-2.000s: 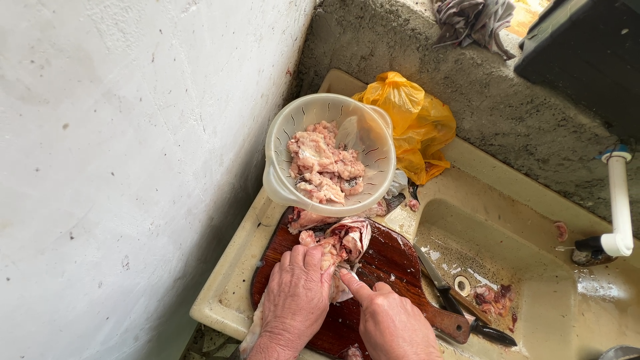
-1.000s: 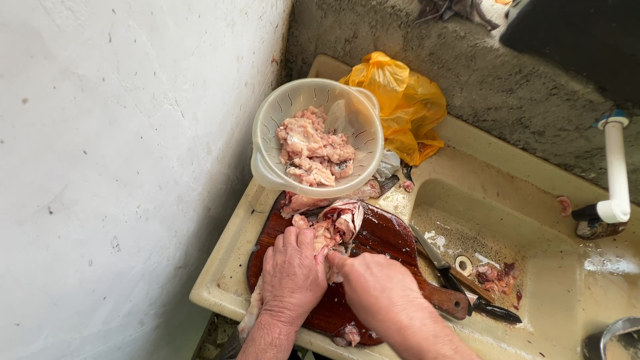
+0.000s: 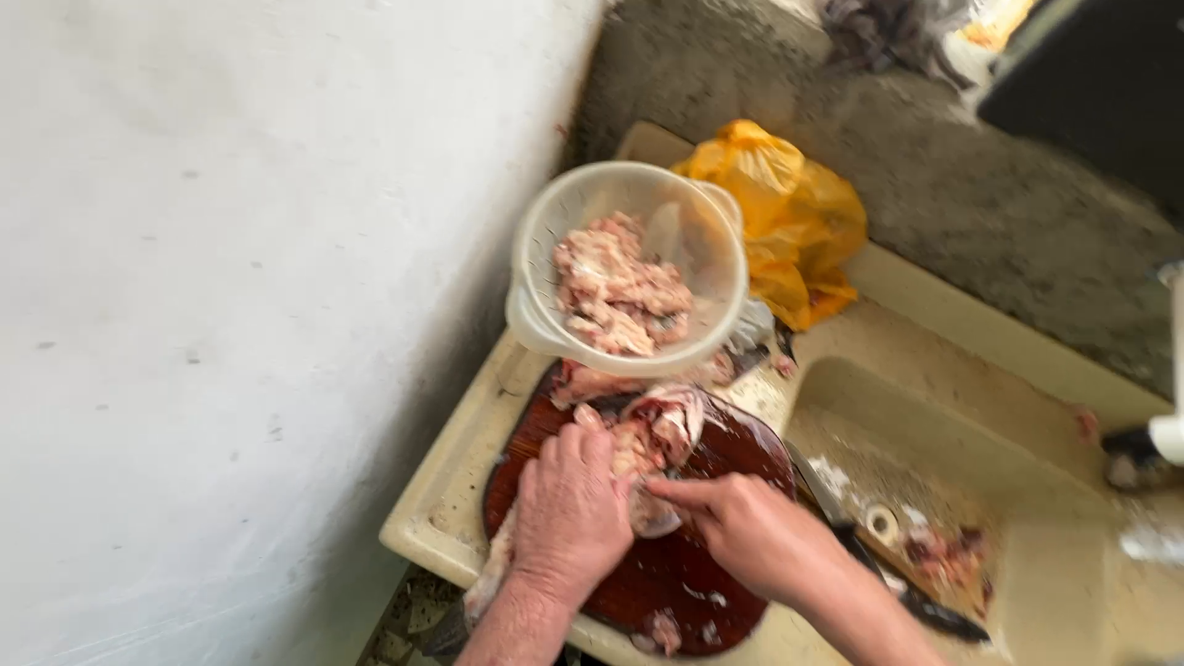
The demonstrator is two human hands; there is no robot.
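On a dark red-brown wooden cutting board (image 3: 647, 583) lies a piece of raw, pale pink meat or fish (image 3: 668, 418) with dark red parts. My left hand (image 3: 573, 499) presses down on it from the left, fingers closed over its lower part. From the right, my right hand (image 3: 740, 518) reaches to the same piece, index finger extended along it; the other fingers are curled, and what lies under them is hidden. A translucent plastic colander (image 3: 726, 268) just beyond the board holds chunks of raw flesh (image 3: 620, 287). Small scraps (image 3: 661, 632) lie on the board's near part.
Behind the colander sits a crumpled yellow plastic bag (image 3: 786, 213). Black-handled knives (image 3: 943, 618) lie at the basin's left edge. Red scraps (image 3: 953, 555) are in the sink (image 3: 925, 407) near the drain. A white wall (image 3: 231, 277) rises close on the left; a white pipe (image 3: 1173, 435) stands at right.
My right index finger, hidden or bent a second ago, now points out along the piece. My left hand stays on it. The view has shifted.
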